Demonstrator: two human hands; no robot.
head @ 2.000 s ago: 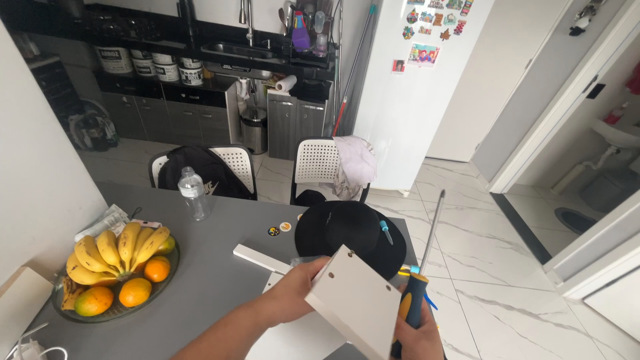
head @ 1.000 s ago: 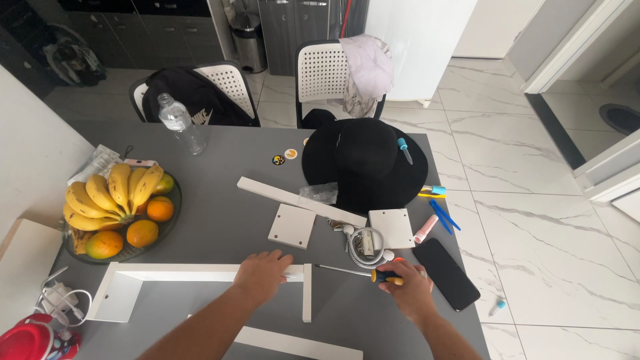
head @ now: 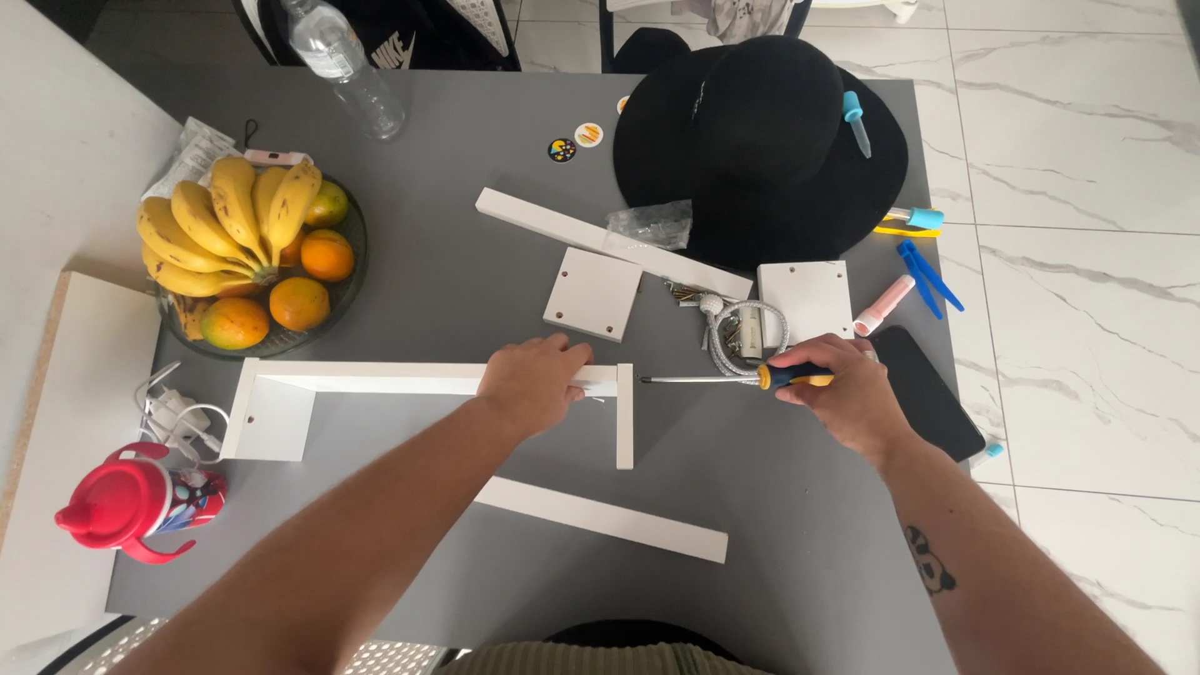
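Observation:
My left hand (head: pixel 534 382) grips the long white rail of a partly joined board frame (head: pixel 394 377), near its right end. A white end piece (head: pixel 625 417) stands at that end, and a white square panel (head: pixel 274 419) at the other. My right hand (head: pixel 844 389) holds a screwdriver (head: pixel 792 377) by its blue and yellow handle; its shaft lies level, the tip close to the end piece's outer face. Whether the tip touches a screw, I cannot tell. Two loose square panels (head: pixel 592 293) (head: pixel 804 302), a loose white strip (head: pixel 609 242) and another strip (head: pixel 609 518) lie around the frame.
Beyond the panels lies a black hat (head: pixel 759 150). Screws (head: pixel 686 294) and a coiled cord (head: pixel 717 342) sit by the right panel. A phone (head: pixel 923 394) is beside my right hand. Fruit plate (head: pixel 354 309), bottle (head: pixel 352 70) and red sippy cup (head: pixel 122 497) stand left.
The white panel held up two seconds ago is out of my left hand, which now grips the frame's rail. The screwdriver has gone from upright to level at the frame's end. The view has tilted down.

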